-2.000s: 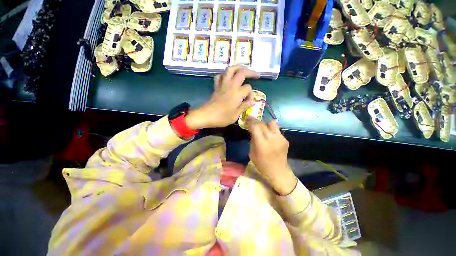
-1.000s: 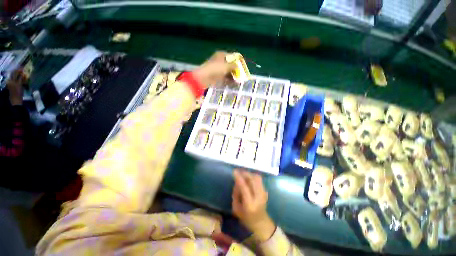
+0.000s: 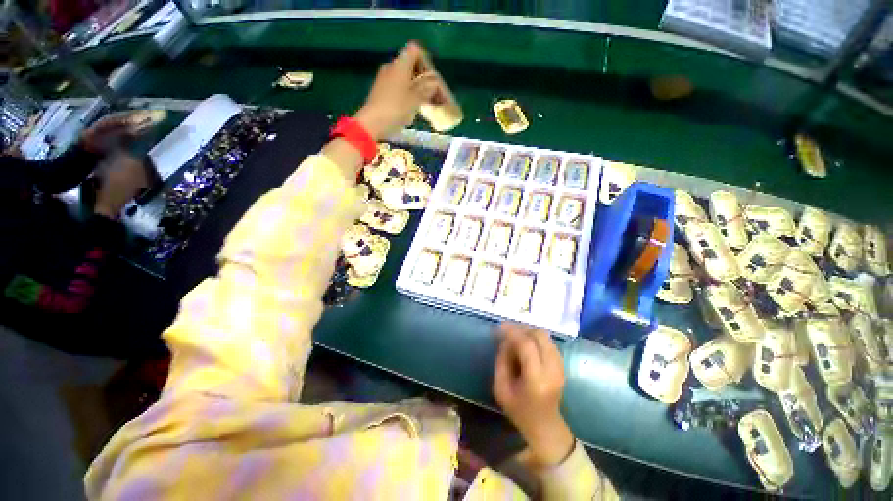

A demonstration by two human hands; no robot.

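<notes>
My left hand (image 3: 403, 90) is stretched out past the back left of the battery tray, slightly blurred. Its fingers are on a blurred cream housing (image 3: 443, 114). Another housing with a yellow-edged battery (image 3: 510, 115) lies on the green belt just right of it, not touched. The white battery tray (image 3: 489, 311) holds battery cells in most pockets; the front right pocket is empty. My right hand (image 3: 529, 367) is just in front of the tray, fingers loosely bent, with nothing visible in it.
A blue tape dispenser (image 3: 612, 264) with an amber roll stands against the tray's right side. Housings are piled at right (image 3: 769, 264) and left (image 3: 367, 254) of the tray. More units ride the belt (image 3: 808, 157). Another person's hands (image 3: 119, 181) work at far left.
My left hand has let go of the unit with the battery, now on the belt, and has a different housing at its fingers. My right hand's fingers are more curled. The view has shifted.
</notes>
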